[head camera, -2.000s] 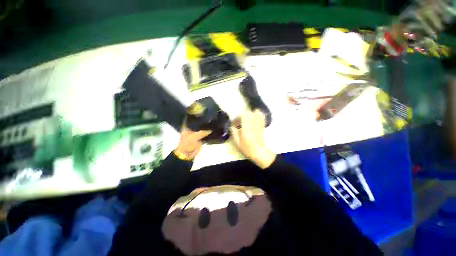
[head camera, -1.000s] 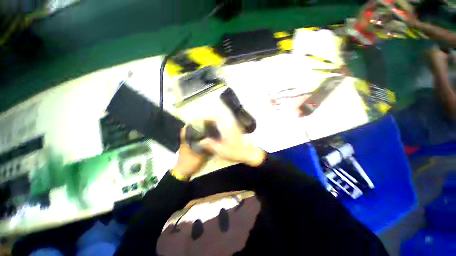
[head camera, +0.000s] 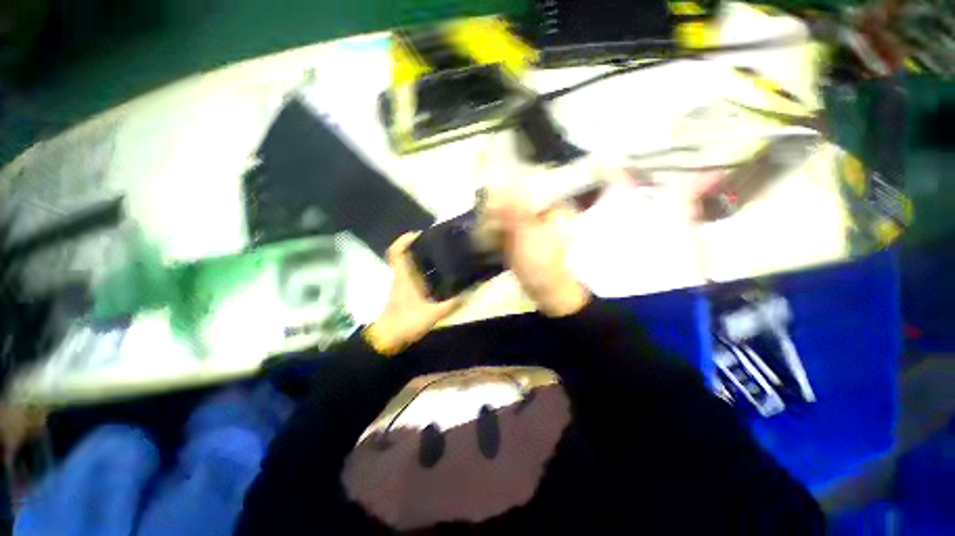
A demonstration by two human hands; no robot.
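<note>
A black block, likely a socket unit, is held over the table's front edge. My left hand grips its left and lower side. My right hand is at its right side, blurred; a small dark piece shows beside its fingers, and I cannot tell whether they hold it. A dark cord runs blurred from near my right hand to the upper right. The long black strip lies left of my left hand. A folded black cord bundle lies behind my right hand.
The dark fixture lies behind, beside striped tape. A black box stands at the back. A power strip lies right. The blue bin with white and black parts is below right.
The black block is now turned broad and dark in my left hand. My right hand has moved off its top to its right side. The cord now stretches rightward; earlier it ran up at the left.
</note>
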